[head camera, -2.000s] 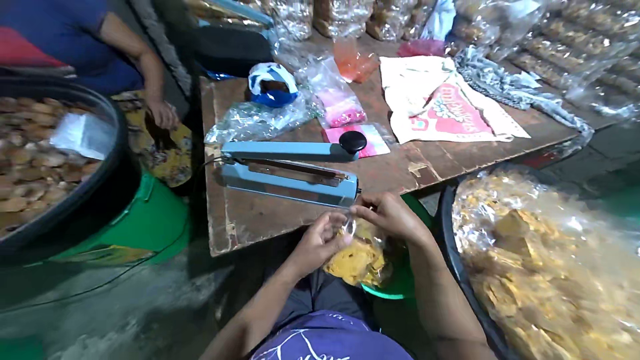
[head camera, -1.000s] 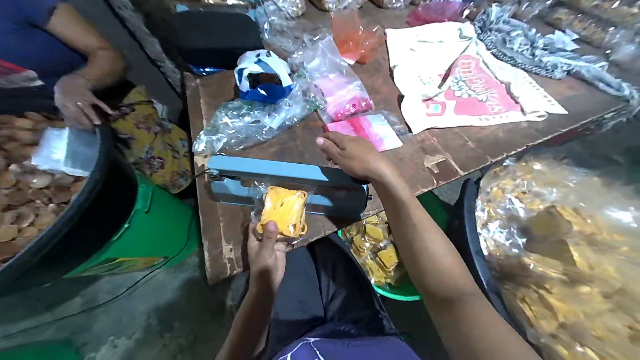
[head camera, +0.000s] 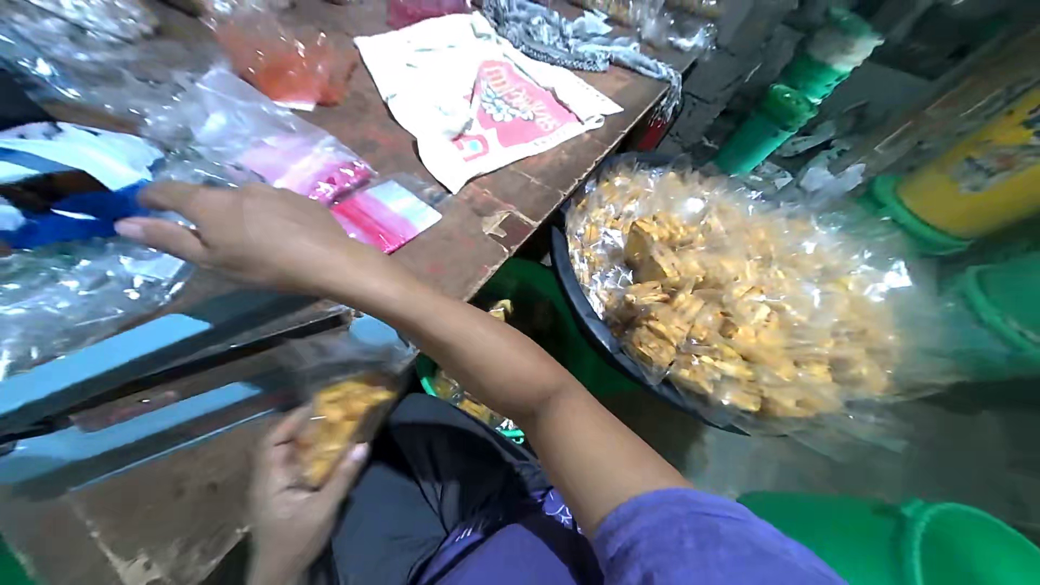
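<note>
My left hand (head camera: 296, 487) holds a clear plastic bag of yellow-orange chips (head camera: 341, 418) upright at the near side of a light-blue impulse sealer (head camera: 130, 345). The bag's clear top end reaches up by the sealer's right end. My right hand (head camera: 236, 227) is stretched across above the sealer, fingers apart, its fingertips beside a blue and white plastic pack (head camera: 81, 183). Whether they touch it I cannot tell. Clear plastic bags (head camera: 89, 284) lie under and around that hand. Just right of it are pink packets (head camera: 386, 213) on the wooden table (head camera: 455, 252).
A black tub (head camera: 601, 325) heaped with bagged chips (head camera: 715, 301) stands right of the table. A green bucket (head camera: 426, 378) with more bags is below the table edge. A printed white cloth bag (head camera: 496, 106) lies at the back. Another green container (head camera: 902, 528) is at lower right.
My right hand has moved left from near the pink packets to the blue and white pack. My left hand still holds the bag of chips, now more upright. The view has swung right.
</note>
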